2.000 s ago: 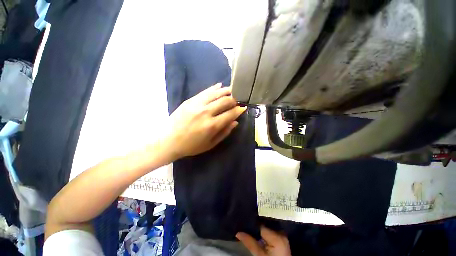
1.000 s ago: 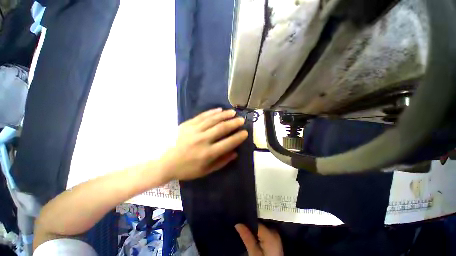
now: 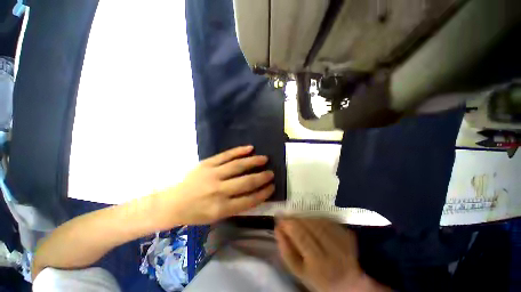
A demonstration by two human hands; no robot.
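Observation:
A dark navy fabric panel (image 3: pixel 237 114) lies lengthwise on the white table, its right edge running under the needle area (image 3: pixel 278 82) of the cream-white sewing machine head (image 3: pixel 320 34). My left hand (image 3: pixel 231 185) lies flat on the panel near its front end, fingers spread a little. My right hand (image 3: pixel 314 245) is at the table's front edge, right of the panel's end, blurred, with its fingers close together. I cannot tell if it holds anything. The needle tip is too small to tell.
Dark cut pieces (image 3: pixel 394 165) lie right of the needle over the front edge. A long dark panel (image 3: pixel 43 108) lies at the left. A reddish-dark small tool (image 3: pixel 500 140) is at the far right. White and blue scraps (image 3: pixel 165 256) show below the edge.
The panel has moved away from me past the needle, and its near end is now on the table. My left hand moved nearer the front edge. My right hand let go of the panel's lower edge.

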